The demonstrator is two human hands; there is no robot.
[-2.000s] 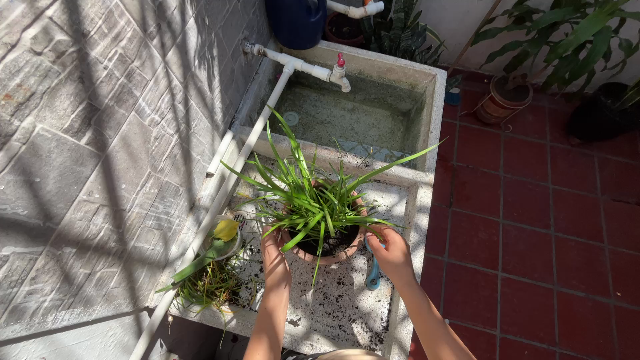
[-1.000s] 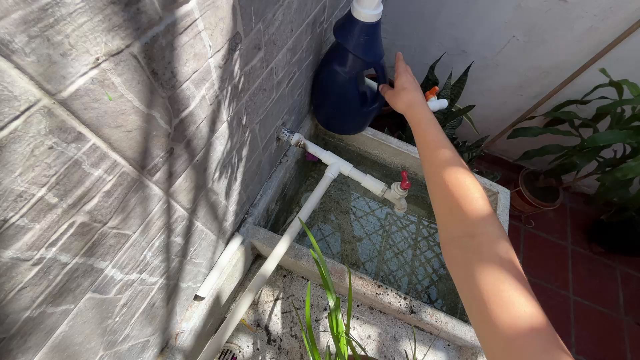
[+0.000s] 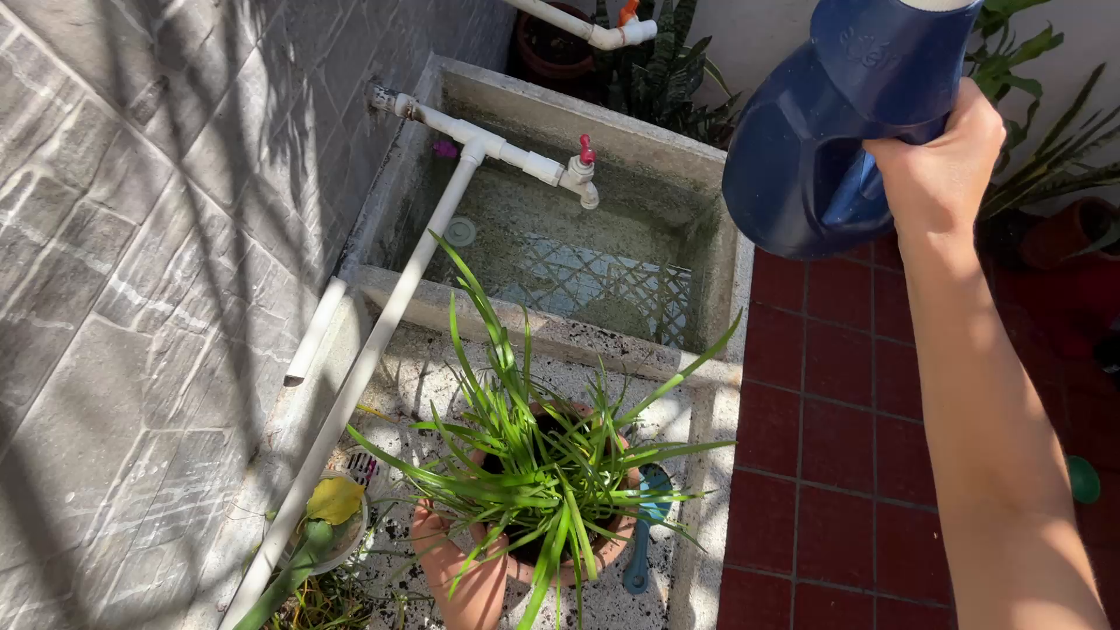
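Observation:
My right hand [image 3: 949, 162] is closed around the handle of a dark blue plastic jug [image 3: 814, 140], held up at the upper right, above the red floor. My left hand [image 3: 459, 560] rests against the near left side of a terracotta pot [image 3: 617, 538]; leaves cover part of its fingers, so its grip cannot be told. Long narrow green leaves [image 3: 525, 446] spread from the dark soil in this pot. Close to the pot's right side lies a blue plastic scoop [image 3: 639, 551] on the speckled ledge of the concrete sink.
A concrete basin [image 3: 735, 280] holds shallow water, with a white pipe [image 3: 385, 350] and red-handled tap [image 3: 582, 171] crossing over it. A stone-tiled wall [image 3: 105, 289] borders the left. Near it sits a small container [image 3: 354, 547] with plant pieces. Potted plants stand behind.
The blue jug, at the basin's far left corner one second ago with my right hand at it, is now lifted and over to the right. My left hand is in view again, at the pot.

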